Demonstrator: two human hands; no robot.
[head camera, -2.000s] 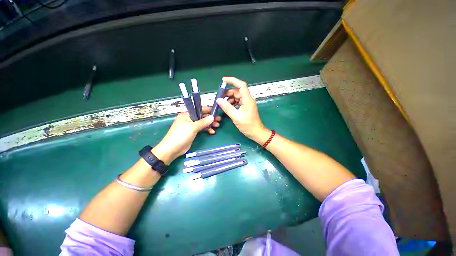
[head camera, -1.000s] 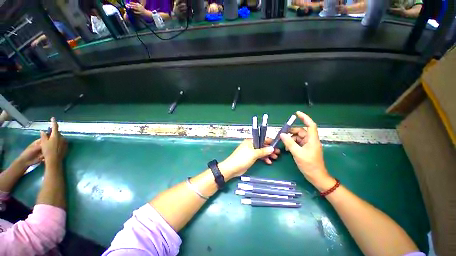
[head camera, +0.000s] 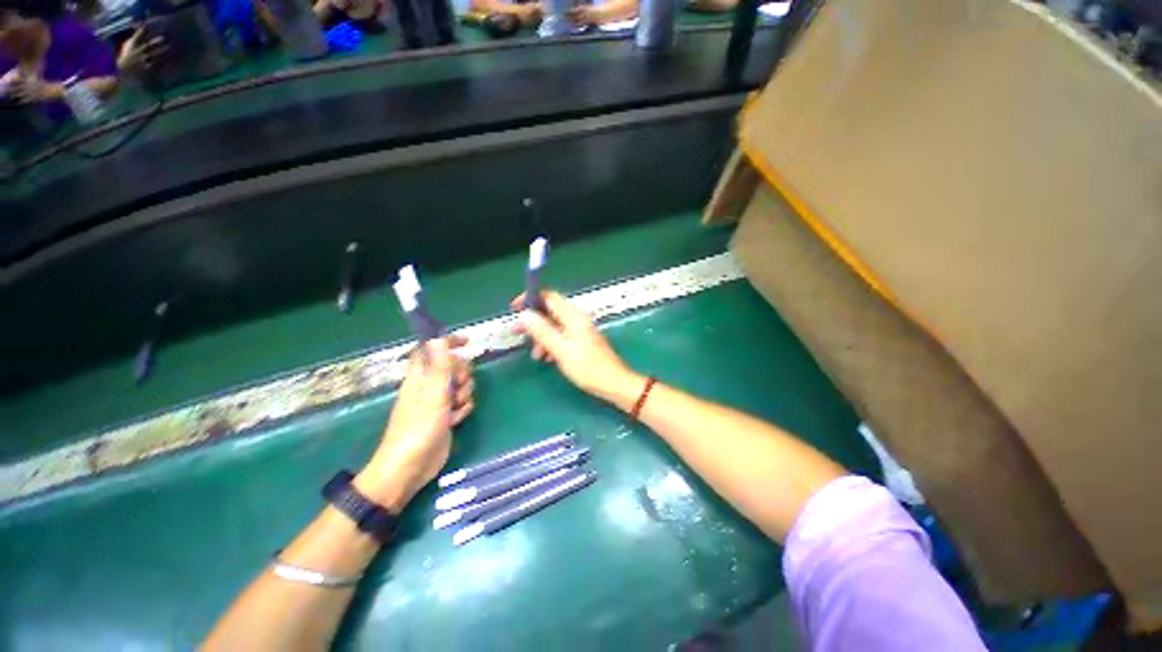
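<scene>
My left hand (head camera: 427, 401) is closed around a small bunch of dark pens (head camera: 417, 303), white ends up, above the pale rail; their exact number is hard to tell. My right hand (head camera: 570, 341) holds a pen (head camera: 537, 271) upright by its lower part, white end up, over the rail. The hands are apart. Several laid-out pens (head camera: 516, 487) lie side by side on the shiny green worktop (head camera: 688, 535), white ends to the left.
The dark green conveyor belt (head camera: 255, 334) beyond the chipped rail (head camera: 306, 389) carries spaced single pens (head camera: 348, 276). A large open brown carton (head camera: 943, 166) stands at the right. People's hands and arms show across the line at the top left and top middle.
My hands have moved apart; the right hand holds its pen away from the left hand's bunch. The view has swung right, bringing the carton further in and taking the neighbour's arms out.
</scene>
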